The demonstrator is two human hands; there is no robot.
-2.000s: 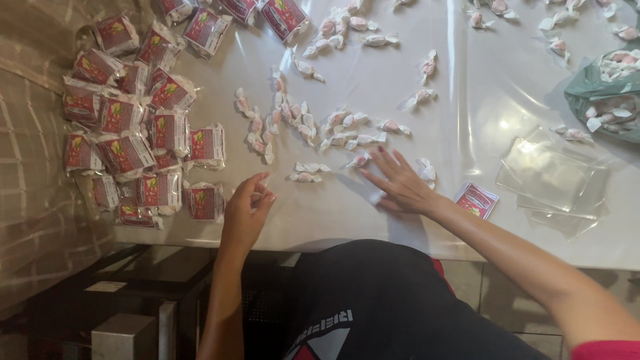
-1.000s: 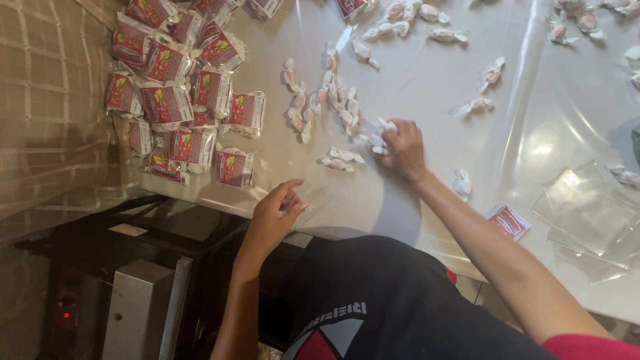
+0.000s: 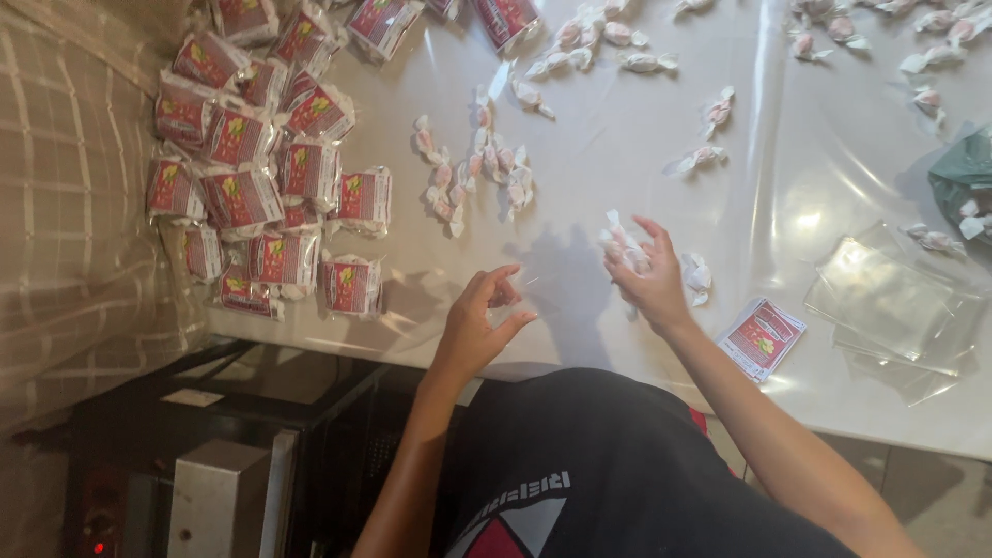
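My right hand (image 3: 652,279) is closed around several paper-wrapped candies (image 3: 622,242), raised a little over the table. To its left, my left hand (image 3: 490,310) hovers near the table's front edge, fingers apart and holding nothing. Loose wrapped candies (image 3: 492,159) lie in a cluster above and between the hands. One wrapped candy (image 3: 697,277) rests just right of my right wrist, near a small stack of red printed cards (image 3: 762,339). Clear plastic bags (image 3: 883,298) lie flat at the right.
Filled candy packets with red labels (image 3: 240,201) are heaped at the left, beside a checkered cloth (image 3: 77,194). A green plastic bag (image 3: 961,174) with candies stands at the right edge. Below the table (image 3: 403,341) is a metal-and-black appliance (image 3: 221,496).
My right hand has gathered candies that lay in the middle in the earlier frames and lifted them off the table. The left hand stays empty near the table edge.
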